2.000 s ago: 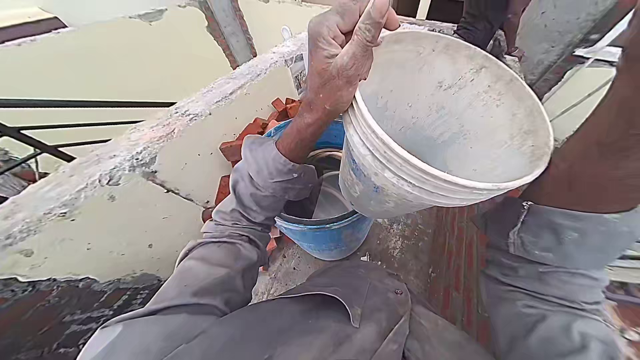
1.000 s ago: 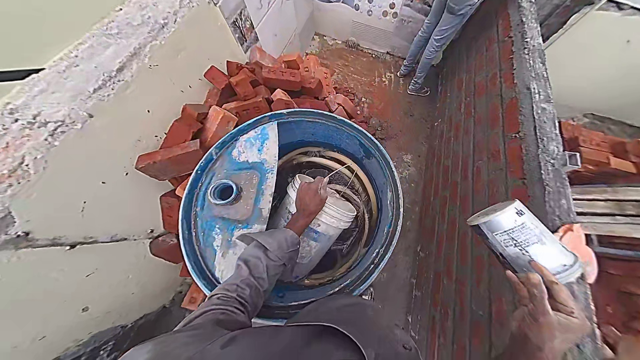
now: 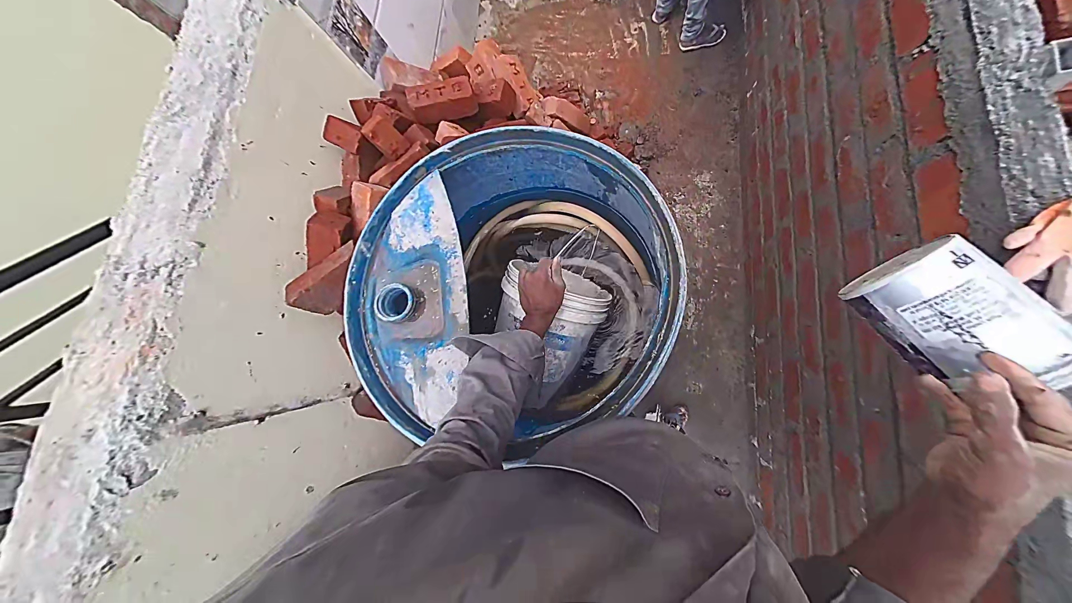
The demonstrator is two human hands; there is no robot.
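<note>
My left hand (image 3: 542,289) is closed at the rim and wire handle of a white plastic bucket (image 3: 563,335), which stands tilted inside a blue plastic drum (image 3: 670,335). Dark liquid and a coiled pale hose (image 3: 536,216) lie in the drum around the bucket. At the right, my right hand (image 3: 992,427) has its fingers against the lower side of a printed cylindrical can (image 3: 963,310); how firmly it holds the can is unclear. What looks like another person's hand (image 3: 1043,247) is at the can's far side, cut by the frame edge.
Red bricks (image 3: 444,99) are heaped behind and left of the drum. A cream wall with a rough plaster edge (image 3: 180,159) runs along the left. On the right rises a brick wall (image 3: 837,293) with mortar joints. Another person's feet (image 3: 702,36) are at the top.
Two seconds ago my left hand held up a white bucket above the drum; by one second ago a bucket was inside it. My right hand's fingers now overlap the can more. The view has tilted down.
</note>
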